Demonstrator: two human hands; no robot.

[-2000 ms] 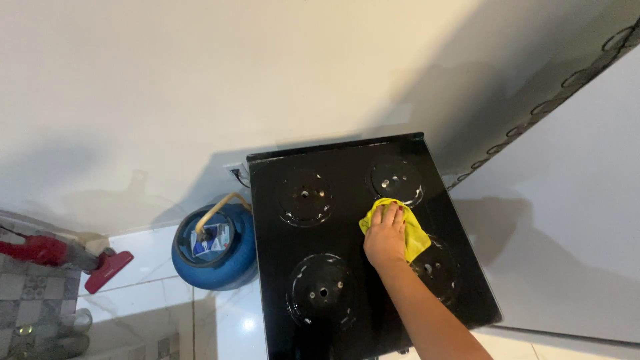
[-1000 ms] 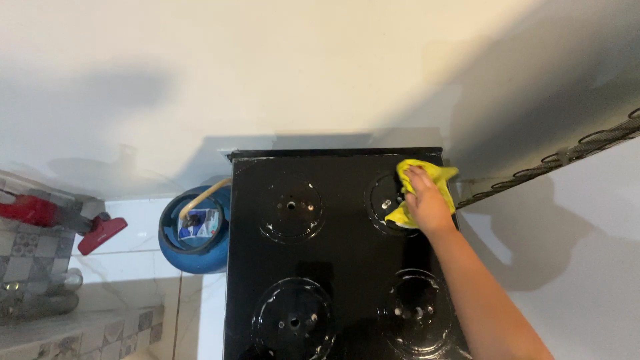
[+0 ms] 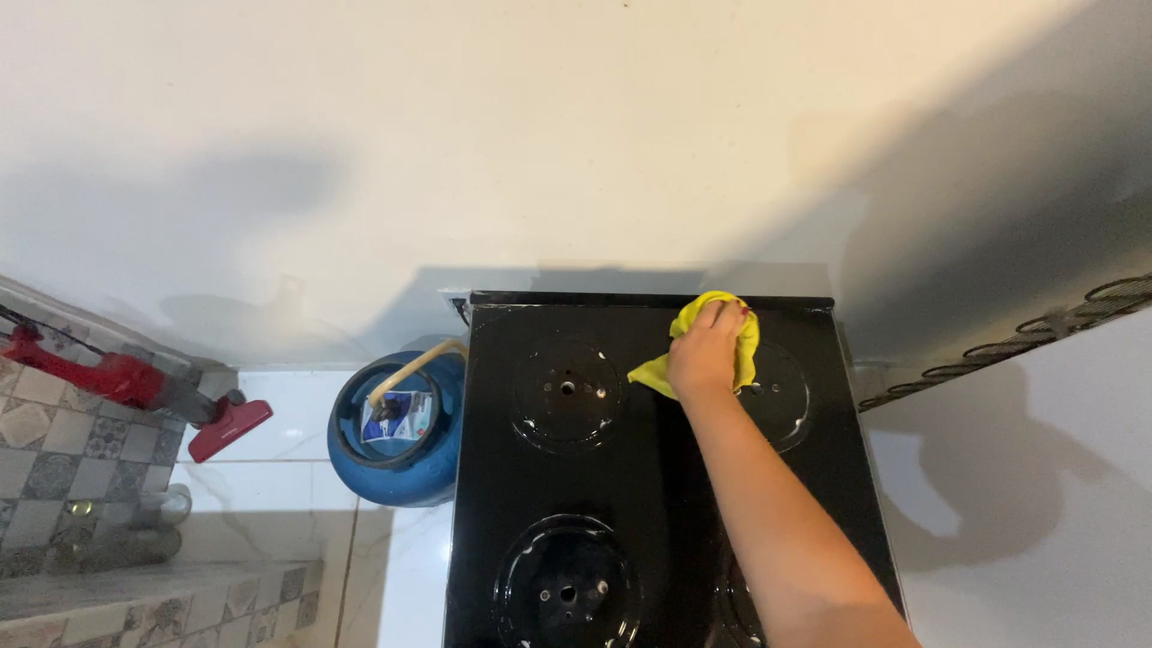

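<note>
My right hand [image 3: 706, 353] presses a yellow cloth [image 3: 746, 346] onto the black stove top [image 3: 666, 468], near its back edge and at the left side of the back right burner recess. The cloth spreads out around the fingers, one corner pointing left. Burner caps and grates are off, so the round recesses with their small holes show. Whitish marks lie around the back left recess [image 3: 567, 432] and the front left recess [image 3: 569, 621]. The forearm covers part of the right side of the stove. My left hand is out of view.
A blue gas cylinder [image 3: 405, 481] with a beige hose [image 3: 416, 367] stands against the stove's left side. Farther left are a red vacuum cleaner [image 3: 126, 380] and glass bottles [image 3: 135, 544]. A wall rises behind; a white appliance [image 3: 1035, 468] with a rear coil [image 3: 1017, 333] borders the right.
Over the two seconds, my right hand and the cloth have moved from between the right-hand recesses to the back right corner, then left along the back of the stove. The view has shifted too.
</note>
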